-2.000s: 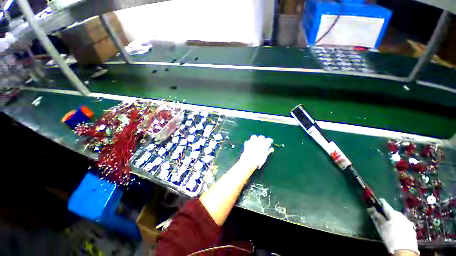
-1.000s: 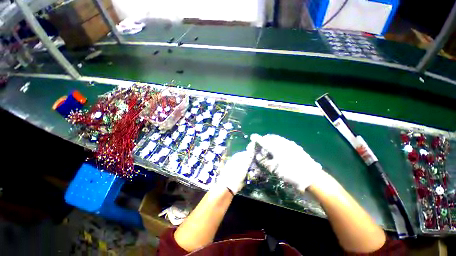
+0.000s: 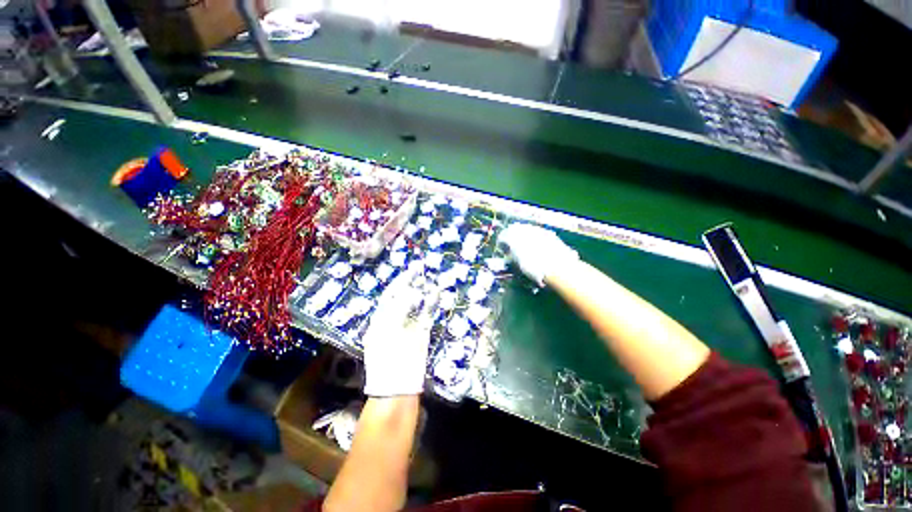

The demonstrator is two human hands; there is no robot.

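My left hand [image 3: 398, 335], in a white glove, lies over the front middle of the clear tray of small white and dark-blue wired modules [image 3: 350, 308]. My right hand [image 3: 535, 252], also gloved, is at the tray's back right corner. The fingers of both hands are blurred, and I cannot tell whether they hold anything. A heap of red lead wires [image 3: 262, 270] lies left of the tray and hangs over the bench edge. A clear tub [image 3: 375, 240] with red wired parts sits at the tray's back left.
A long black and white stick-like object [image 3: 778, 345] lies at the right, beside a tray of red components [image 3: 868, 400]. Loose thin leads [image 3: 592, 402] lie near the front edge. A blue and orange roll [image 3: 150, 175] is far left. A blue stool [image 3: 180, 360] stands below.
My hands were together over the front of the bench right of the tray. They have parted, my left onto the tray and my right to its back corner. The stick was released from my right hand earlier.
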